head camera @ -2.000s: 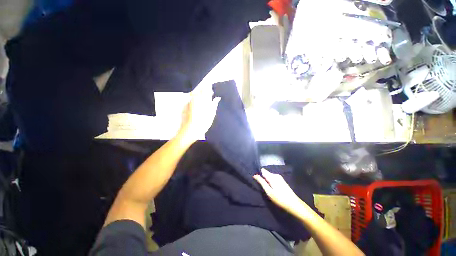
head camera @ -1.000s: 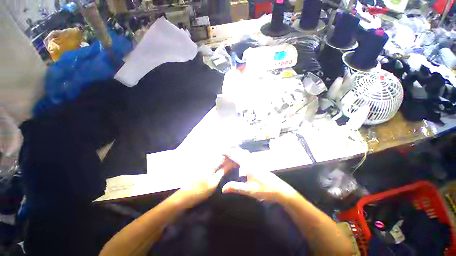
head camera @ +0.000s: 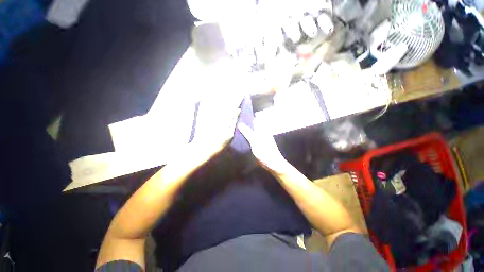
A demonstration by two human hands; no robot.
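A dark cloth garment piece lies between my hands at the table's front edge, looking purple under the lamp, and more dark cloth lies over my lap. My left hand is on the cloth's left side, its fingers washed out by glare. My right hand holds the cloth's right side with thumb and fingers. The white overlock machine stands just beyond my hands, very bright. Its needle area is lost in glare. A narrow dark strip of cloth shows left of my left hand.
A large black garment pile covers the left of the table. A white fan stands right of the machine. A dark strip hangs at the front edge. A clear plastic bag and a red basket with dark cloth are lower right.
The view has tilted down again, so the thread cones are out of sight. My hands have moved forward with the cloth, and its purple part now shows between them.
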